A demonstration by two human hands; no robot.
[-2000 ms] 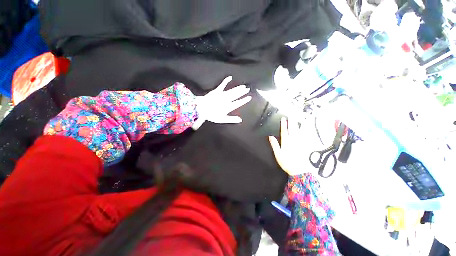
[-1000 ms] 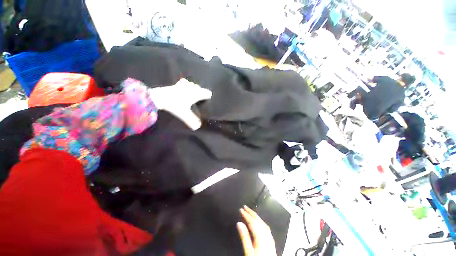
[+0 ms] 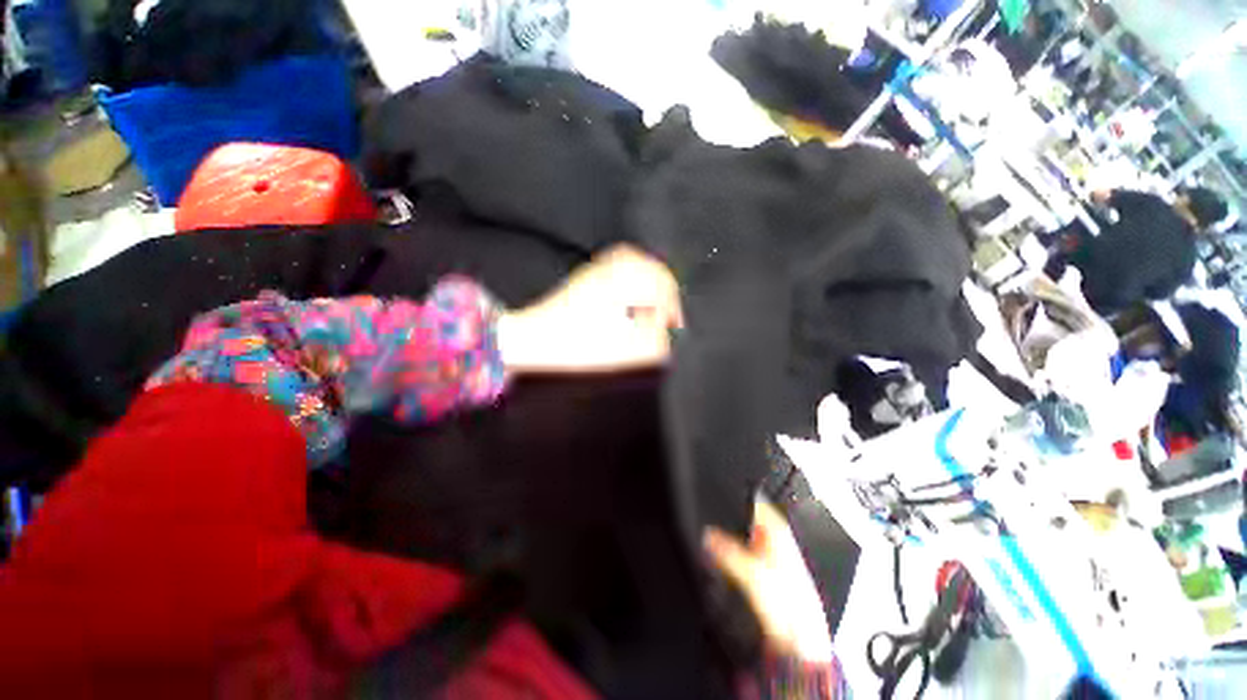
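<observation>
Black cloth (image 3: 574,465) lies over my lap and the front of the table, and a large heap of it (image 3: 862,219) spreads beyond my hands. My left hand (image 3: 602,315) is closed on the upper edge of a darker black piece and holds it up at the centre. My right hand (image 3: 773,574) is blurred at the lower right, against the black cloth, fingers pointing up; whether it grips the edge I cannot tell. The sewing machine (image 3: 1012,561) stands right of my right hand, washed out by glare.
Scissors with black loop handles (image 3: 903,656) lie on the white table at the lower right. A red stool (image 3: 267,187) and a blue crate (image 3: 233,116) with black cloth are at the upper left. A person in dark clothes (image 3: 1135,253) is at the far right.
The view has tilted up from the machine. My left hand, flat on the cloth at first, now grips a raised piece. The heap beyond has been spread differently, and a pale strip no longer shows.
</observation>
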